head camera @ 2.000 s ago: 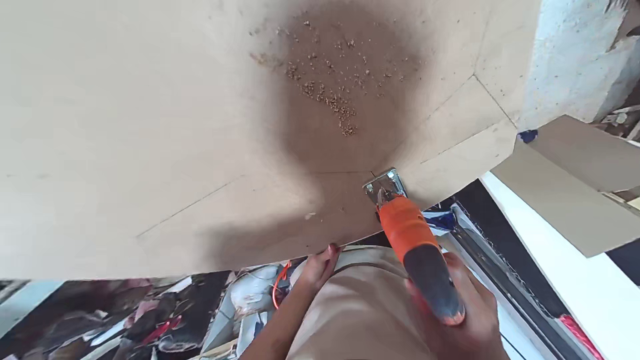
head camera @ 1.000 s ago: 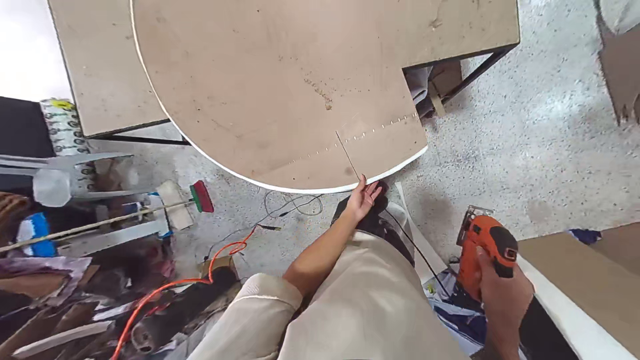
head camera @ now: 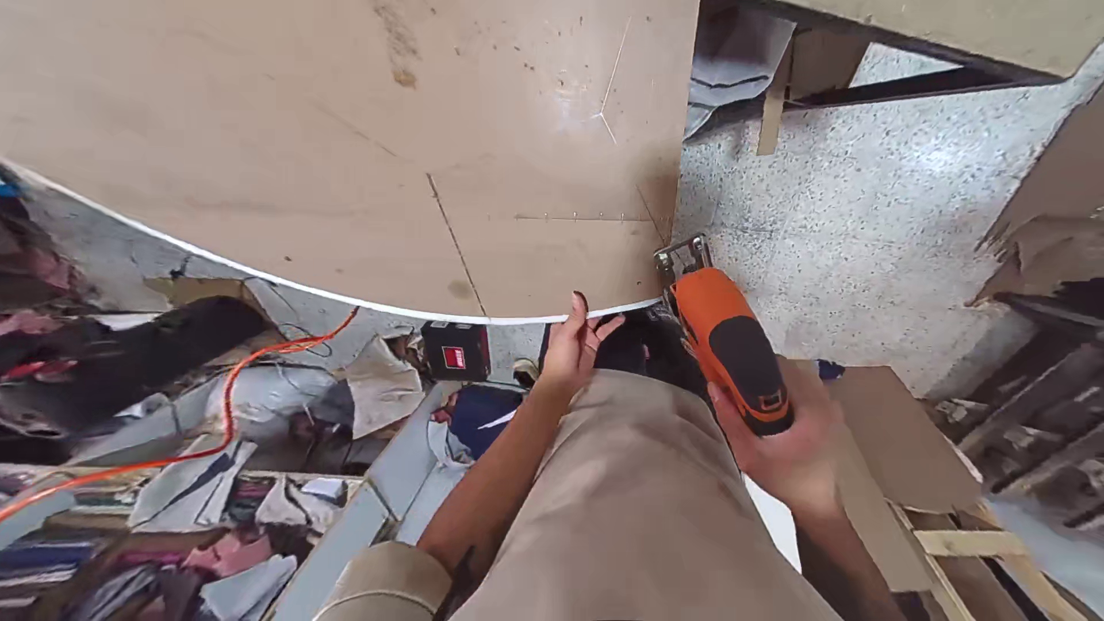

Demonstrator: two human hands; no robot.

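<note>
A large brown board (head camera: 345, 190) with a curved, white-edged rim spans the upper part of the view; drawn lines and a row of small marks cross its face. My left hand (head camera: 576, 345) rests at the near rim, thumb up over the edge and fingers against it. An orange and black jigsaw (head camera: 729, 345) is in my right hand (head camera: 789, 431), its metal base at the board's right corner. Whether its blade touches the board cannot be told.
An orange cord (head camera: 228, 405) runs along the left over heaped cloth and scraps. Below the board lies a black box (head camera: 455, 351). Cardboard (head camera: 901, 431) and a wooden frame (head camera: 970, 543) are at lower right, a table corner (head camera: 1026, 39) at upper right.
The jigsaw, held off to the right of the board one second ago, is now at the board's right corner. My left hand remains at the near rim. The view has shifted much.
</note>
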